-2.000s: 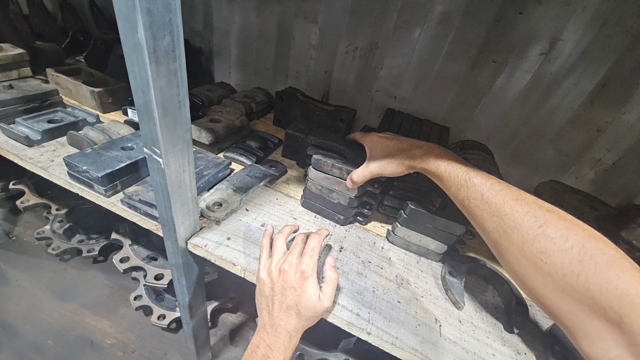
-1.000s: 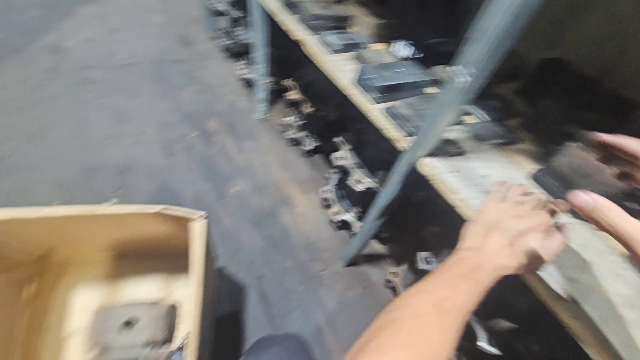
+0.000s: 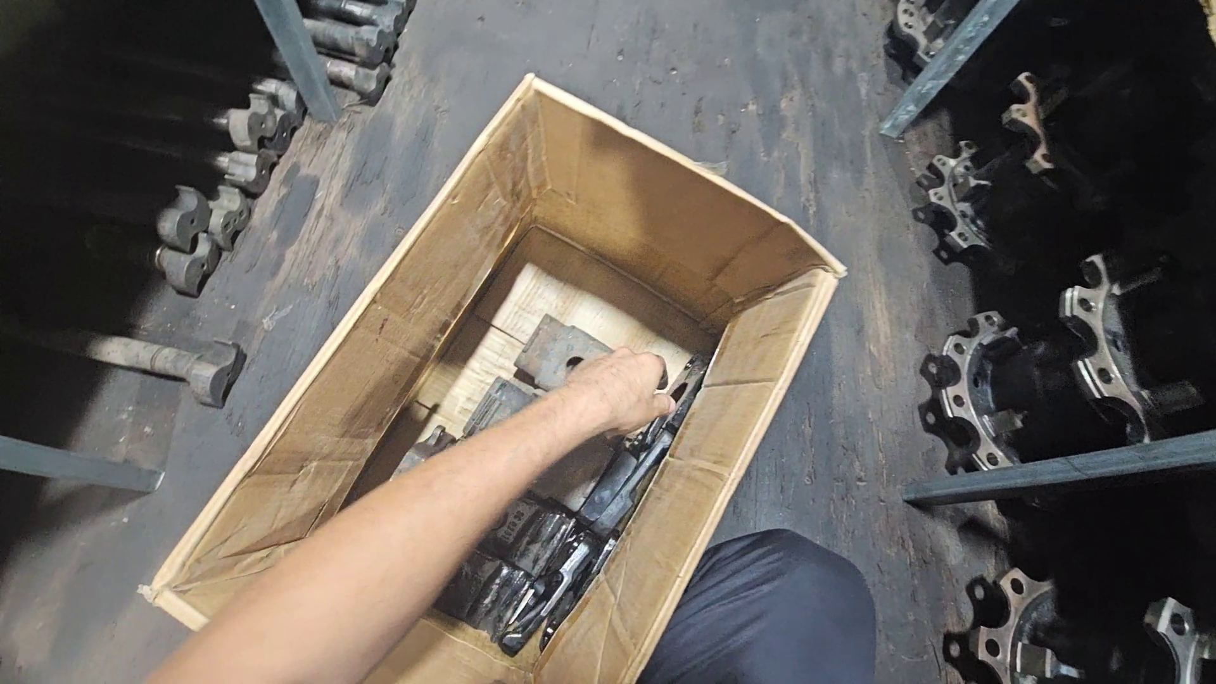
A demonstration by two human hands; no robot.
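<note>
Inside a deep cardboard box [image 3: 760, 399], my left hand [image 3: 622, 389] reaches down among dark metal parts, back of the hand up and fingers curled. Its fingertips are mostly hidden, so whether it grips a part is unclear. Just left of the fingers lies a flat metal block with a hole [image 3: 551, 351]. Narrow dark metal parts [image 3: 617, 484] line the box's right wall, beside the thumb. Below the forearm sit dark blocks [image 3: 532, 532], with more metal parts partly covered by the arm. My right hand is out of view.
The box stands on a worn, dark floor [image 3: 826, 190]. Toothed metal rings [image 3: 978, 389] lie at the right, beyond steel shelf posts [image 3: 1054, 465]. Metal shafts with hooked ends [image 3: 214, 370] lie at the left by other posts [image 3: 76, 463]. My knee [image 3: 769, 608] is beside the box.
The view has swung from the shelf down to the box. My left hand has gone from the shelf into the box. My right hand, earlier at the dark blocks, has left view.
</note>
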